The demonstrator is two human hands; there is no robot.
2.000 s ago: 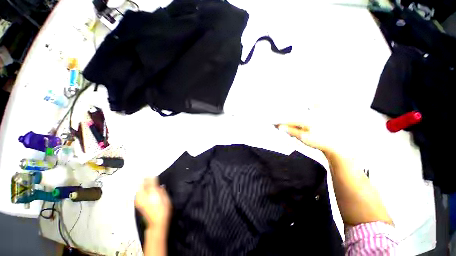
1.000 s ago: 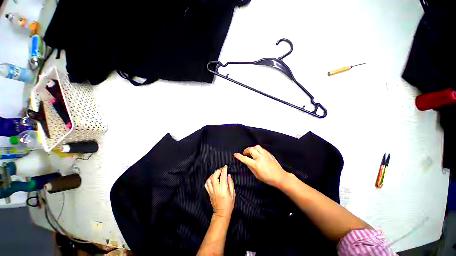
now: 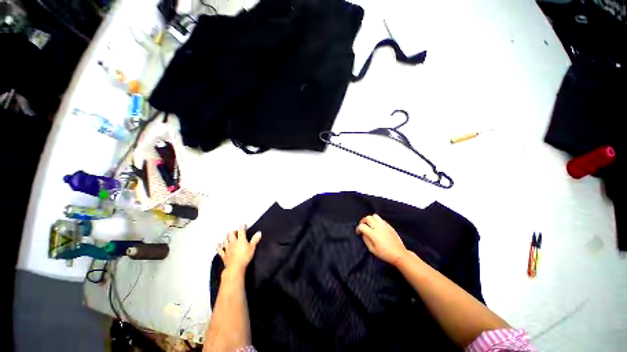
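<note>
A black jacket (image 3: 323, 275) lies open on the white table in front of me, its dark striped lining showing and its neck edge away from me. The near part is cut off by the picture's edge. My left hand (image 3: 237, 251) rests on the jacket's upper left edge, fingers apart and empty. My right hand (image 3: 381, 238) lies on the upper lining, right of centre, with bent fingers touching the cloth; whether they pinch it is unclear.
Beyond the jacket lie a dark hanger (image 3: 386, 130), an awl-like tool (image 3: 465, 137) and a black garment (image 3: 254, 75). Orange-handled snips (image 3: 534, 256) and a red cone (image 3: 591, 162) are right. A tool basket (image 3: 189, 199) and thread cones (image 3: 148, 251) are left.
My left hand has moved from the middle of the lining to the jacket's left edge. My right hand has shifted slightly right and away from it. The camera view has also shifted.
</note>
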